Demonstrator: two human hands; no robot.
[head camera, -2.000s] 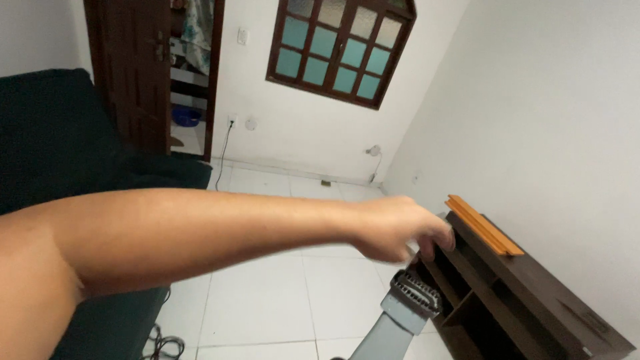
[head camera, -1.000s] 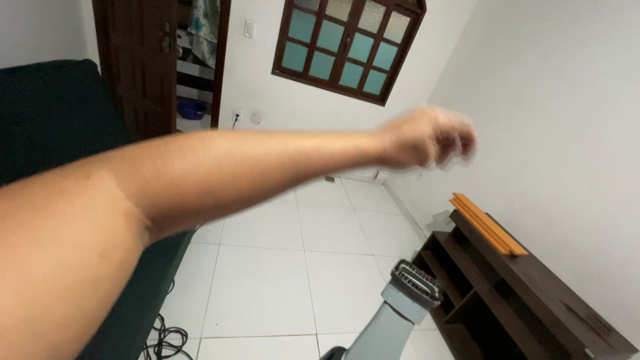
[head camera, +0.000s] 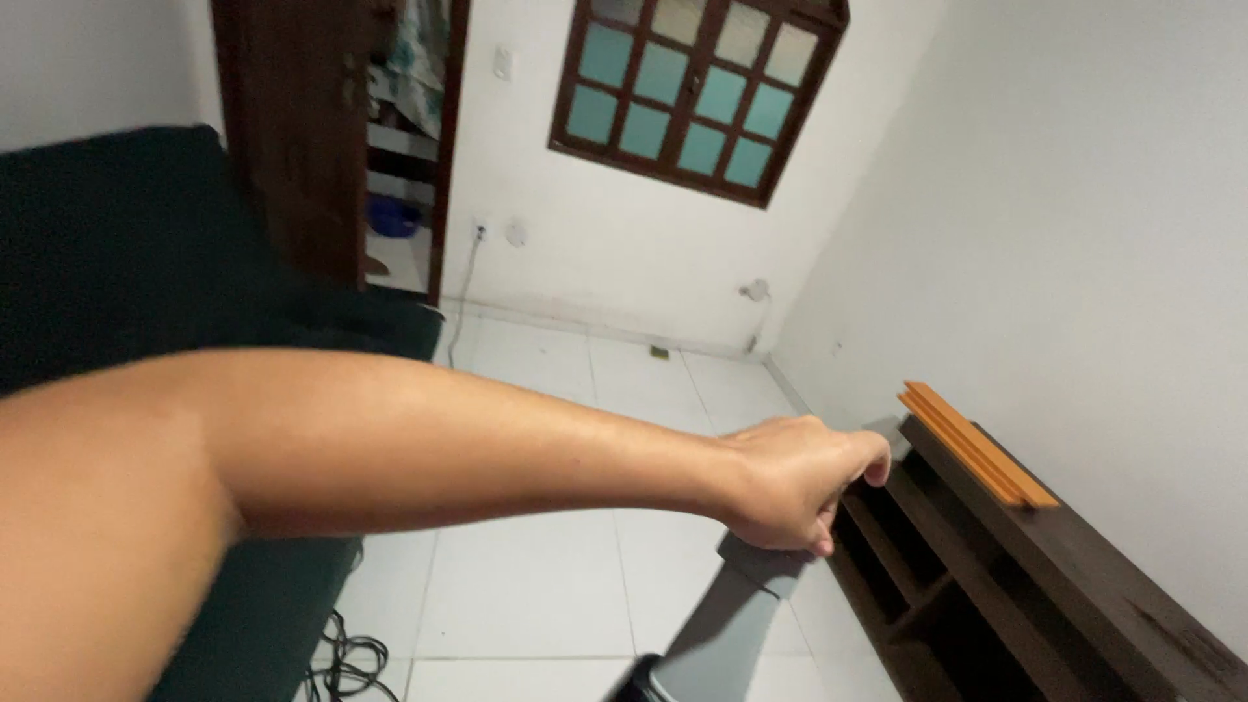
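Observation:
My left arm reaches across the view from the left edge. My left hand is over the upper end of a grey vacuum cleaner nozzle, covering its brush head. The thumb and index finger show at the right, bent downward; the other fingers are mostly hidden, so a grip on the brush cannot be made out. The nozzle slants up from the bottom edge, with a black part beside its lower end. My right hand is out of view.
A dark green sofa stands at left, with coiled black cable on the tiled floor beside it. At right, orange wooden strips lie on a dark brown shelf unit. Behind are a wooden door and window.
A second ago my left hand was raised above and away from the nozzle, whose bristles showed. It has come down over the brush head.

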